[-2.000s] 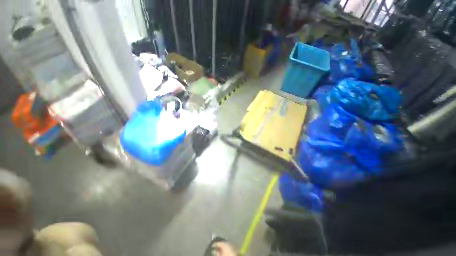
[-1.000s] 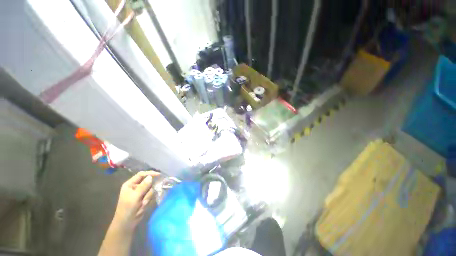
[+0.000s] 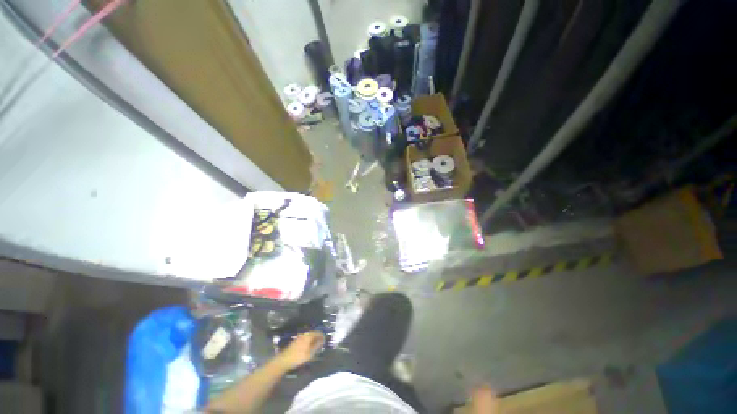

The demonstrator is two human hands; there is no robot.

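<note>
My left hand (image 3: pixel 303 348) is low in the view, beside my dark-clad knee, above dark and clear plastic-wrapped items; its fingers look bent, and I cannot tell if it holds anything. My right hand (image 3: pixel 483 400) is a small blur at the bottom edge, over a cardboard piece (image 3: pixel 558 399); its fingers cannot be made out. Ahead on the floor stand several blue, white and dark rolls (image 3: pixel 368 113). An open brown box (image 3: pixel 439 194) holds white rolls. Another open box (image 3: pixel 440 113) behind it holds small spools.
A blue bag (image 3: pixel 162 356) lies at lower left. A white bundle (image 3: pixel 279 283) sits by the white panel (image 3: pixel 121 170). A clear-wrapped flat pack (image 3: pixel 420 234) lies before the boxes. A yellow-black strip (image 3: pixel 525 271) edges a low ledge at right, with slanted poles (image 3: pixel 582 105) above.
The view has moved forward to the stored rolls and boxes, which now look larger. My left hand has moved right and down to my knee. My right hand now shows at the bottom edge.
</note>
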